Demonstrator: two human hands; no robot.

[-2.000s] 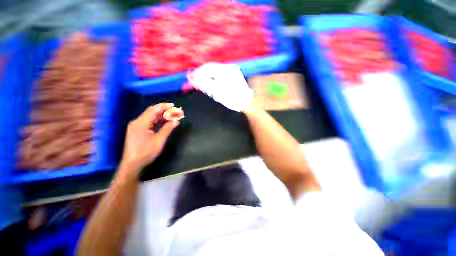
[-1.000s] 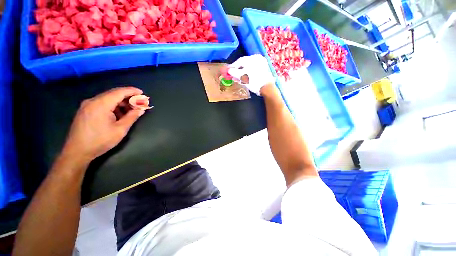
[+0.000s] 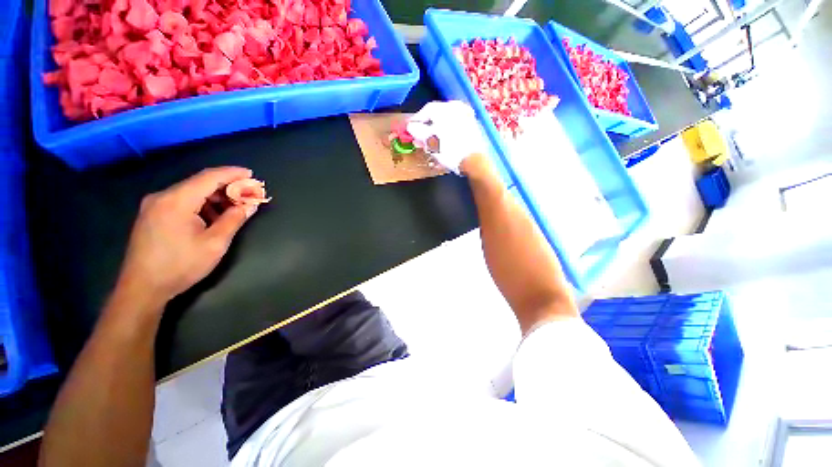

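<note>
My bare left hand [image 3: 187, 228] holds a pale brown cup-like part [image 3: 246, 191] between thumb and fingertips, above the black bench top at left. My gloved right hand [image 3: 449, 135] pinches a red part [image 3: 402, 132] at the small green dish [image 3: 401, 146]. Whether the part touches the dish is hard to tell. The dish sits on a tan cardboard pad [image 3: 377, 164]. The right fingertips partly cover the red part.
A blue bin [image 3: 274, 110] heaped with red parts stands straight ahead. A blue tray [image 3: 584, 150] with joined pieces and a white liner is at right, another behind it. Stacked blue crates [image 3: 670, 351] stand at lower right. A blue bin edge [image 3: 20, 274] shows at far left.
Since the oldest frame, my right hand has moved from the red bin's edge to the green dish with a red part. The view has swung right. My left hand still holds the brown part.
</note>
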